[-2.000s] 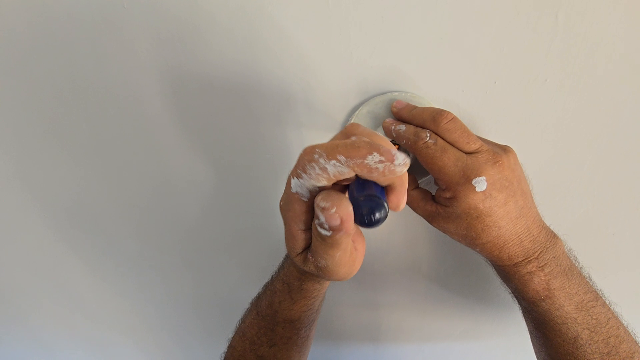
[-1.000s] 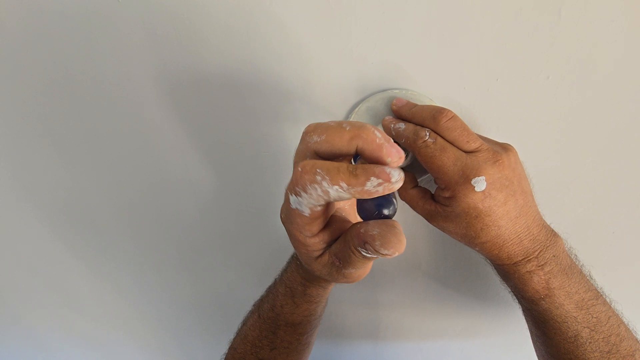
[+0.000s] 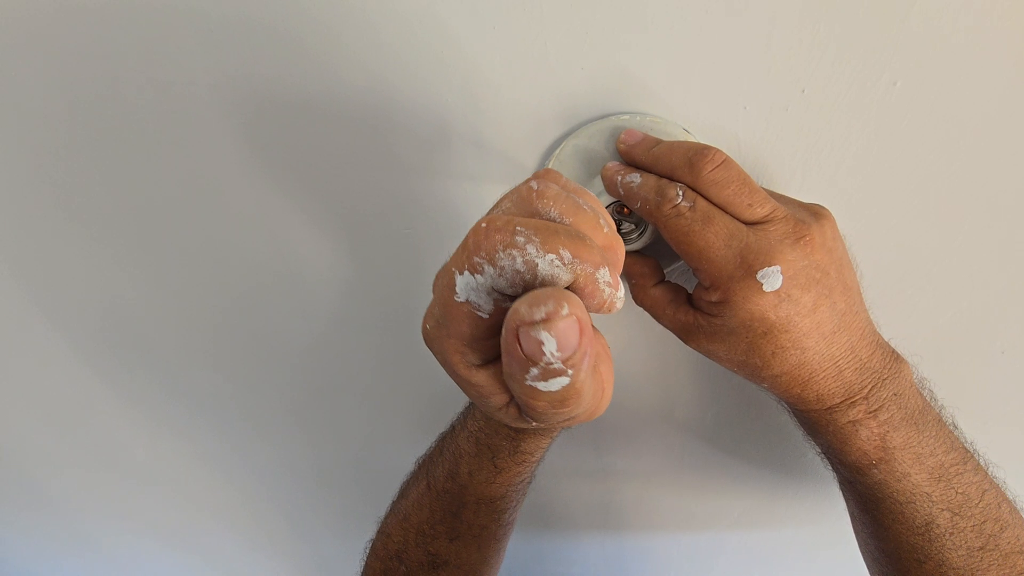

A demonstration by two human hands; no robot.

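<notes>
A round, pale base plate [image 3: 588,152] lies flat against the white painted surface. From it projects a lamp socket [image 3: 632,228] with its metal inside showing. My right hand [image 3: 744,240] rests two fingers on the plate and socket side, its thumb below the socket. Left of the socket, my left hand [image 3: 528,296] is curled closed with its thumb toward the camera. The blue-handled tool seen in it earlier, probably a screwdriver, is hidden by the fingers and thumb. White paint marks both hands.
The plain white painted surface [image 3: 240,280], apparently a ceiling, surrounds the plate on every side. Shadows of the arms fall across it, and a few small bumps show at the upper right.
My left hand's fingers have opened and curled closed again, and its thumb now covers where the blue handle end showed. The right hand has stayed on the plate and socket.
</notes>
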